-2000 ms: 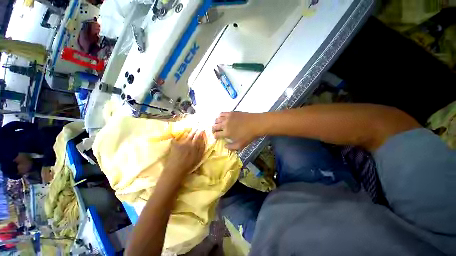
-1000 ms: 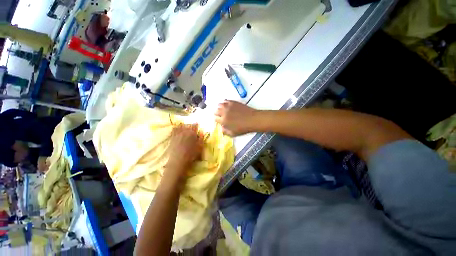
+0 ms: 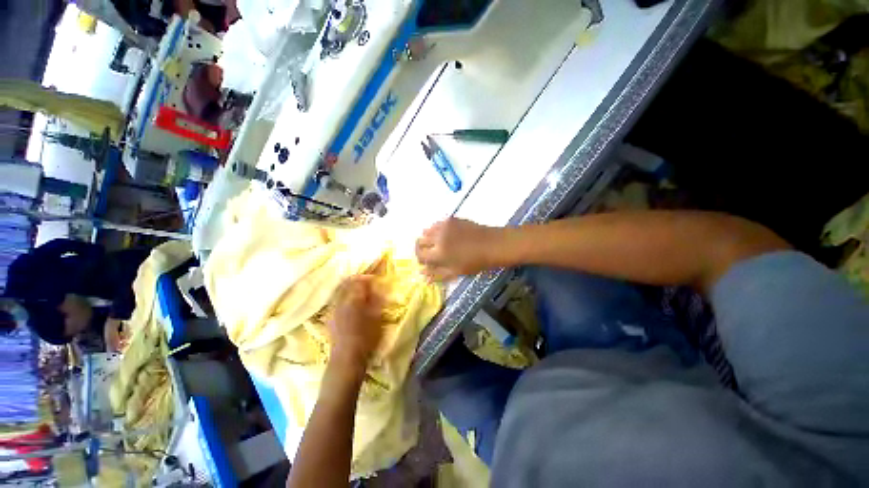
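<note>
A large crumpled pale-yellow garment piece point(image 3: 276, 276) lies at the needle end of the white sewing machine and hangs over the near table edge. My left hand point(image 3: 359, 310) is on the cloth with fingers curled into its folds, gripping it. My right hand point(image 3: 459, 250) holds the cloth's edge between bent fingers, on the table side of the presser foot area point(image 3: 372, 202). Glare washes out the cloth between the hands, so the seam and needle point cannot be made out.
Blue thread snips point(image 3: 442, 165) and a green-handled tool point(image 3: 481, 135) lie on the machine bed. The white JACK machine arm point(image 3: 357, 105) stands behind. A measuring strip point(image 3: 581, 143) runs along the near table edge. A person in dark clothing point(image 3: 67, 276) is at the far left, near other yellow cloth.
My left hand's fingers, spread flat on the cloth at first, are now curled, and the hand sits slightly lower, farther from the needle area. My right hand stays at the cloth's edge. The view has shifted slightly.
</note>
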